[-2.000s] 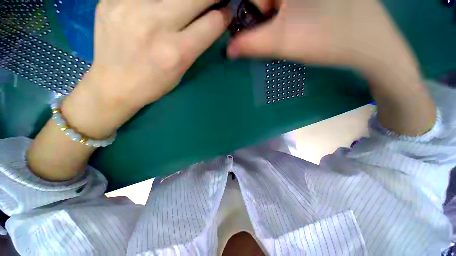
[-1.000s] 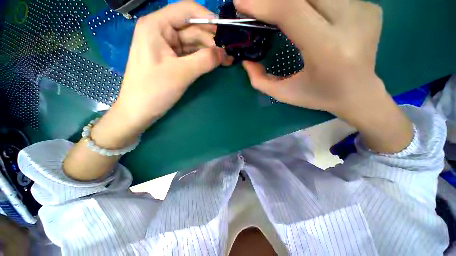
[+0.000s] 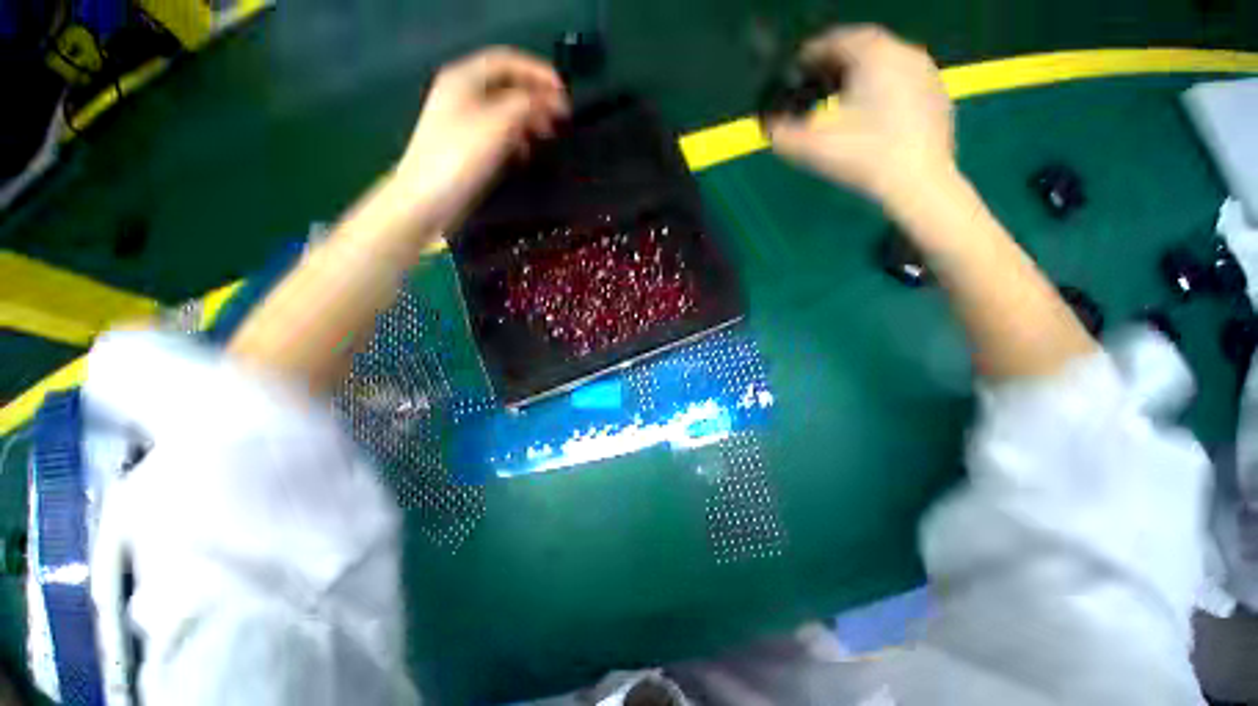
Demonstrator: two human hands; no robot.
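Note:
My right hand (image 3: 883, 117) is raised at the upper right of centre, blurred, with its fingers on a dark unit (image 3: 800, 91). My left hand (image 3: 490, 117) is over the far left part of the black tray (image 3: 552, 375). Its fingers are curled and blurred, and I cannot tell if they hold anything. The tray holds a loose heap of small red glittering parts (image 3: 600, 287). Another black unit (image 3: 580, 55) lies beyond the tray. No tweezers can be made out.
A shiny blue film (image 3: 621, 421) lies along the tray's near edge. Dotted sheets (image 3: 400, 400) lie at the left, and a small dotted strip (image 3: 745, 503) nearer me. Several black units, one beside my right forearm (image 3: 1060, 189), are scattered at the right. Yellow tape (image 3: 1076, 66) crosses the green mat.
The view has lifted to show the tray and the far bench. My hands have moved apart and away from me; the dark unit they both touched is no longer between them. The tweezers no longer show.

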